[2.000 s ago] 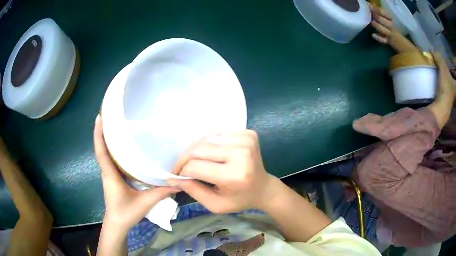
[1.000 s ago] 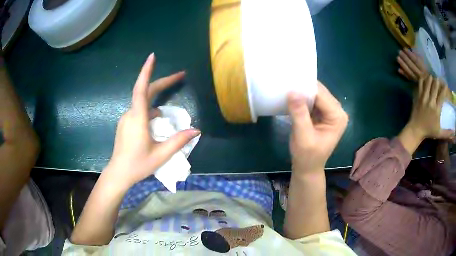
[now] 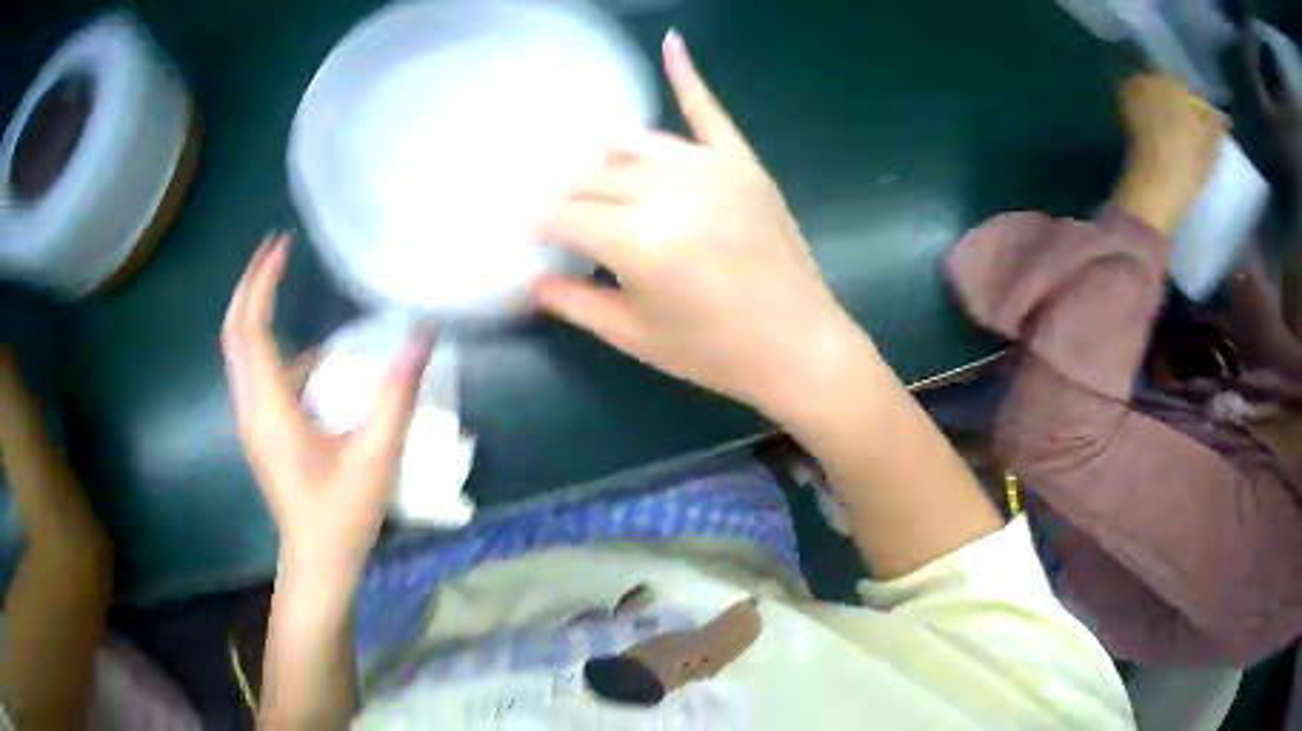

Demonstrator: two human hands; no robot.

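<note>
A white round bowl-shaped body (image 3: 443, 157) is in front of me, upper left of centre, its open mouth facing me. It is blurred and no wood-grain part of it shows. My right hand (image 3: 685, 257) is at its lower right rim, thumb and some fingers bent over the edge, one finger raised. The blur hides whether it grips the rim. My left hand (image 3: 321, 414) is below the bowl, fingers and thumb spread, with a crumpled white wiping cloth (image 3: 433, 464) held against the palm and hanging towards the bench edge.
A finished unit, white with a brown oval top (image 3: 50, 136) and wood-grain base, stands at far left on the dark green mat (image 3: 857, 186). A person's forearm (image 3: 50, 543) is at left. Another person's pink sleeve (image 3: 1085, 314) and hand (image 3: 1171, 129) are at right, near white parts.
The white body has moved left from my right hand's raised hold, turning its open mouth towards me. My right hand has moved left with it. My left hand has shifted left and down with the cloth.
</note>
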